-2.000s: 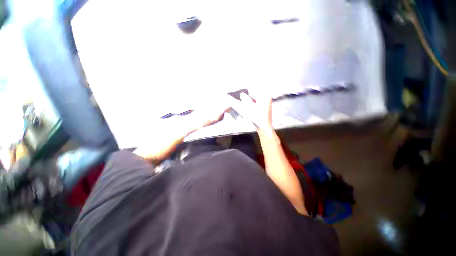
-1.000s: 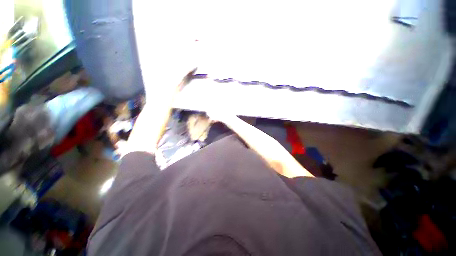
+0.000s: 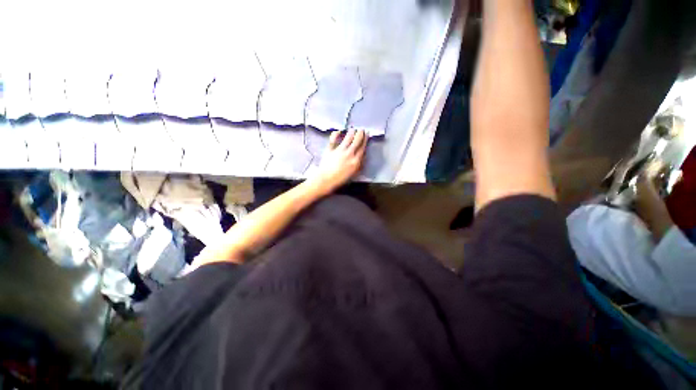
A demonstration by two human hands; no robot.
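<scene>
Several pale grey garment pieces [image 3: 375,99] with curved edges lie overlapping in a row along the near edge of the white-covered pressing table [image 3: 397,46]. A dark strip [image 3: 236,122] forms a wavy line across the row. My left hand [image 3: 347,156] rests on the right end of the row, its fingertips at the dark strip. Whether it grips a piece is not clear. My right forearm reaches up past the table's right end; the right hand is cut off by the top edge. No iron shows clearly.
Heaps of pale and white cloth [image 3: 160,244] lie below the table's near edge at the left. Another person's white sleeve [image 3: 633,247] and hand are at the right. Blue-green lines [image 3: 641,331] run at the lower right.
The view has shifted to the table's right end. My left hand has moved from the row's left end to its right end. My right arm has swung up to the upper right.
</scene>
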